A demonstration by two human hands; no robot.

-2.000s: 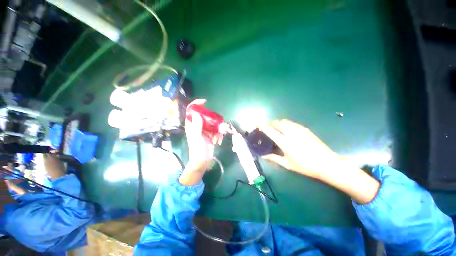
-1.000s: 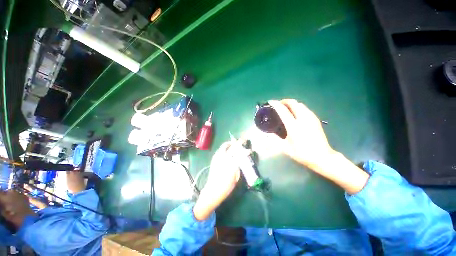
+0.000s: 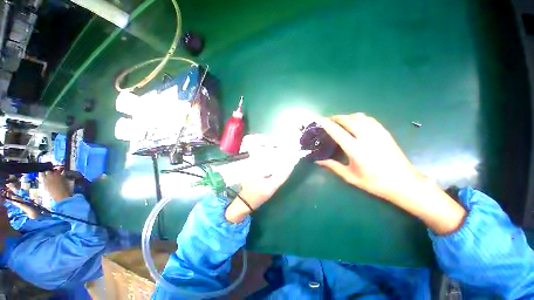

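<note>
My right hand holds a small round black part in its fingertips above the green bench. My left hand holds a white handpiece like a pen, its tip close to the black part's face; glare blurs whether they touch. The handpiece's green rear end points left, with a clear hose looping down from it and a thin black cable across my wrist. A red squeeze bottle lies on the bench left of my hands, nozzle pointing away from me.
A dark control box with two white cylinders stands at left, a yellowish hose behind it. A spare black part sits at the back. A tiny piece lies at right. A cardboard box and a blue-sleeved person are at lower left.
My left hand has let go of the red bottle, which now lies on the bench, and has lifted the handpiece to the black part. My right hand still holds the part.
</note>
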